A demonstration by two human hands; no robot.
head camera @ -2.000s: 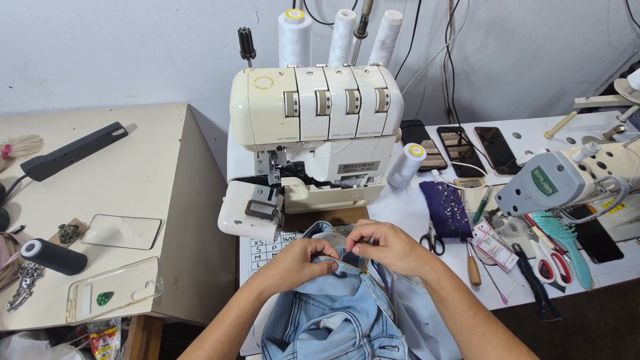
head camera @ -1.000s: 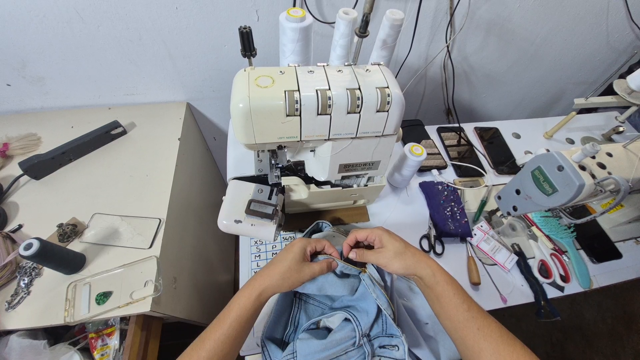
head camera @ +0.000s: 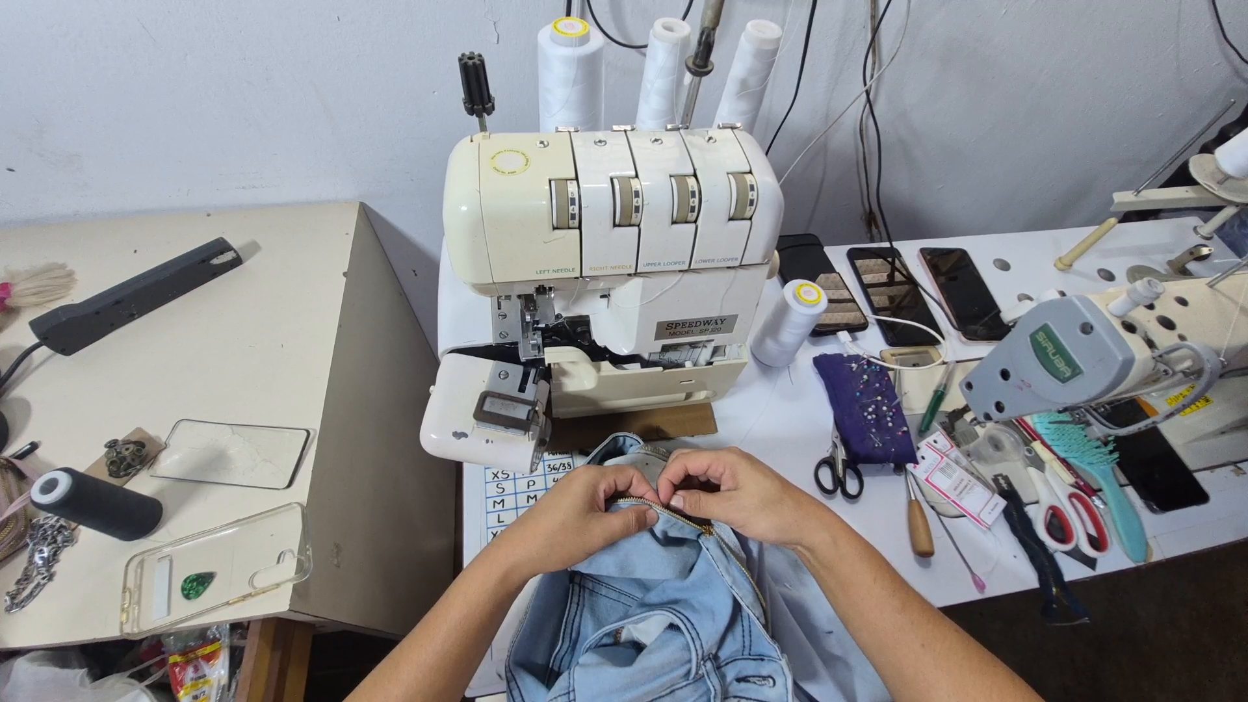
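Observation:
Light blue denim jeans point(head camera: 624, 585) lie bunched in front of a cream overlock sewing machine point(head camera: 609, 214). A brass-toothed zipper point(head camera: 639, 500) runs along the denim edge between my hands. My left hand point(head camera: 590, 517) pinches the zipper edge between thumb and fingers. Close beside it, my right hand point(head camera: 736, 492) pinches the same edge of the jeans, its fingertips nearly meeting those of the left. A buttonhole point(head camera: 756, 681) shows on the waistband at the lower right. The fingers partly hide the zipper and the fabric under them.
A white thread cone point(head camera: 788, 324), purple pincushion point(head camera: 866, 408), small black-handled scissors point(head camera: 838, 470), wooden-handled awl point(head camera: 917, 517) and red-and-white scissors point(head camera: 1063, 512) lie to the right, near a second sewing machine point(head camera: 1082, 351). A cream cabinet point(head camera: 322, 370) stands at the left.
The edge held between my hands now shows a longer stretch of brass zipper teeth. Both hands have shifted slightly and still pinch the jeans.

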